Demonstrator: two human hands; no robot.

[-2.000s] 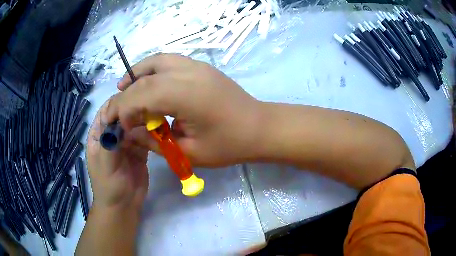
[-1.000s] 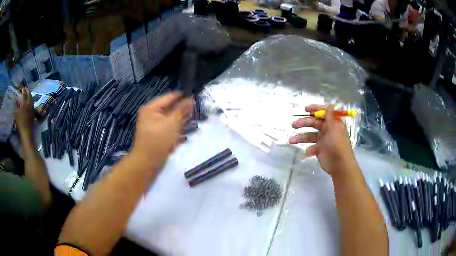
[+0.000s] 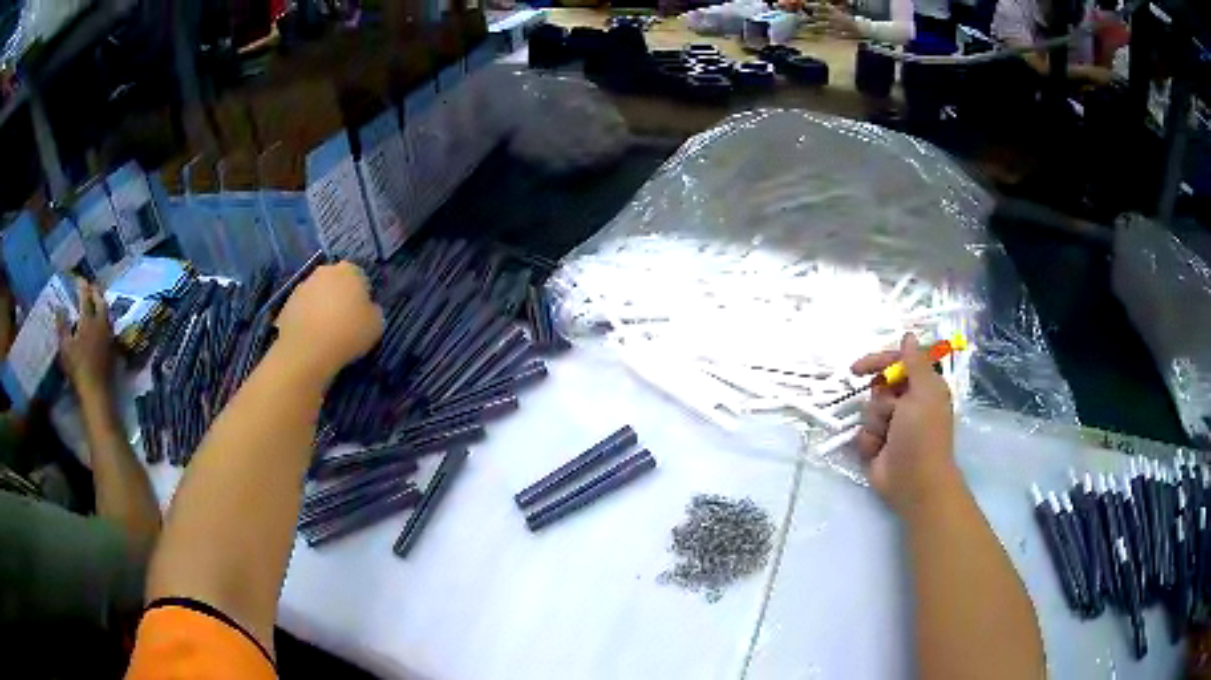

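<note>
My left hand is over the heap of black tubes at the left, its fingers curled; a tube shows beside it, but whether it is gripped cannot be told. My right hand holds the screwdriver, red and yellow handle up to the right, thin shaft pointing left. Its fingertips are at the front edge of the white strips in the clear bag. Two black tubes lie side by side in front of me, left of the pile of small screws.
Finished black pieces with white ends lie in a row at the right. Blue and white boxes stand behind the black heap. Another person's hand holds a box at the far left. A seam runs down the table film. Other people are far back.
My left hand has moved left and down onto the black heap. My right hand has moved slightly right and down with the screwdriver, its fingers now curled. Two seconds ago both hands were together around a black tube.
</note>
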